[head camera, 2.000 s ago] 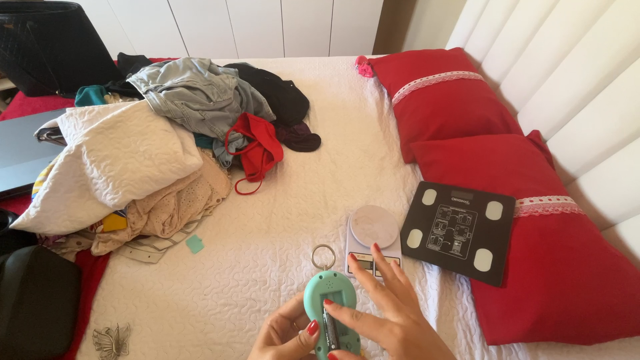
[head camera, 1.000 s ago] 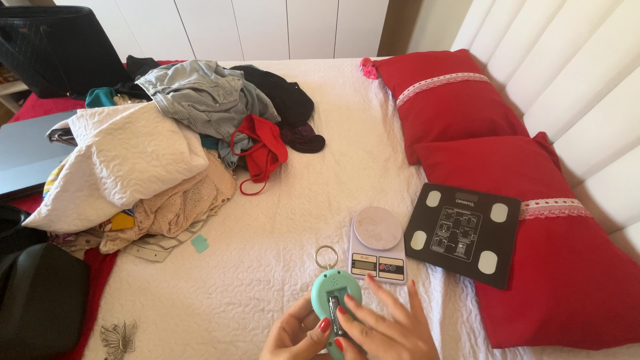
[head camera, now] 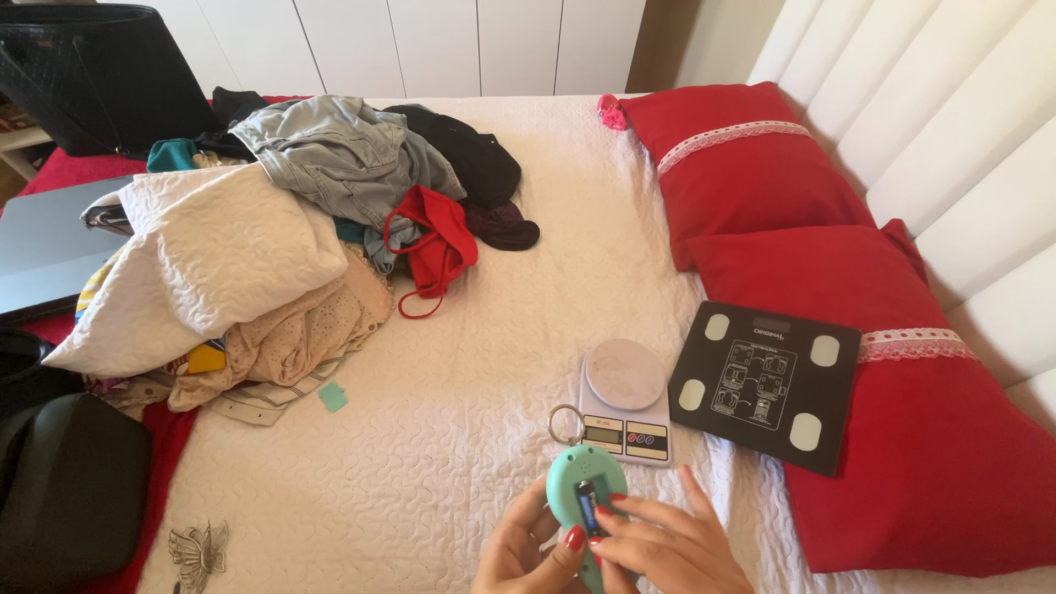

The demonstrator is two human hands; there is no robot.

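Note:
My left hand (head camera: pixel 532 536) grips a turquoise plastic handheld device (head camera: pixel 582 474) from its left side and below. The device has a metal key ring (head camera: pixel 566 424) at its top and an uncovered battery compartment facing up. A cylindrical battery (head camera: pixel 588 505) lies in that compartment. My right hand (head camera: pixel 660 528) has its fingertips on the battery's lower end and the compartment's right edge; whether it pinches the battery is hard to tell. Just beyond the device is a white kitchen scale (head camera: pixel 625 396) with a round platform. A small turquoise cover (head camera: pixel 332 397) rests on the white quilt to the left.
A black body scale (head camera: pixel 766 386) leans partly on red pillows (head camera: pixel 825 280) at right. Clothes (head camera: pixel 346 157) and a folded white quilted cloth (head camera: pixel 239 247) are piled at left, near a laptop (head camera: pixel 58 239) and black bags (head camera: pixel 99 74). A metal butterfly clip (head camera: pixel 198 554) lies at lower left.
The fingers of my right hand have shifted over the compartment, and more of the battery shows now. My left hand keeps hold of the device.

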